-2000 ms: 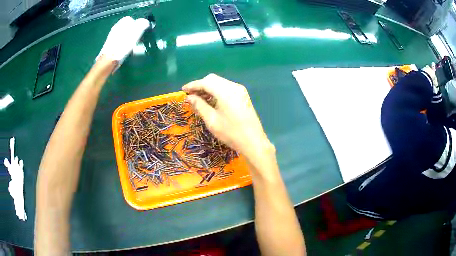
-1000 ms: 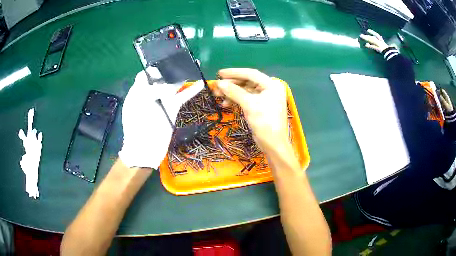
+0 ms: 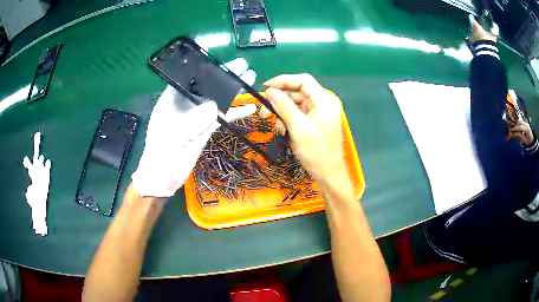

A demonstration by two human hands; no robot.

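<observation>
A black phone middle frame (image 3: 204, 78) is held tilted above the orange parts tray (image 3: 254, 219), its solid panel at the upper left and its open window over the tray. My left hand (image 3: 177, 133), in a white glove, grips the frame by its sides. My bare right hand (image 3: 310, 121) has its fingertips at the frame's right long edge. Whether a small part is between those fingertips cannot be told. Many loose slim metal parts (image 3: 221, 171) lie heaped in the tray.
Another phone frame (image 3: 107, 159) lies left of my left hand. More frames lie at the far left (image 3: 45, 72) and at the back (image 3: 252, 22). A spare white glove (image 3: 38, 187) lies at left. A white sheet (image 3: 440, 141) lies at right, beside a person in a dark sleeve (image 3: 489, 112).
My left hand first came from the far left with a phone frame to above the tray. Since then the frame has tilted further and my right fingers have met its edge. The neighbour's arm reaches farther back.
</observation>
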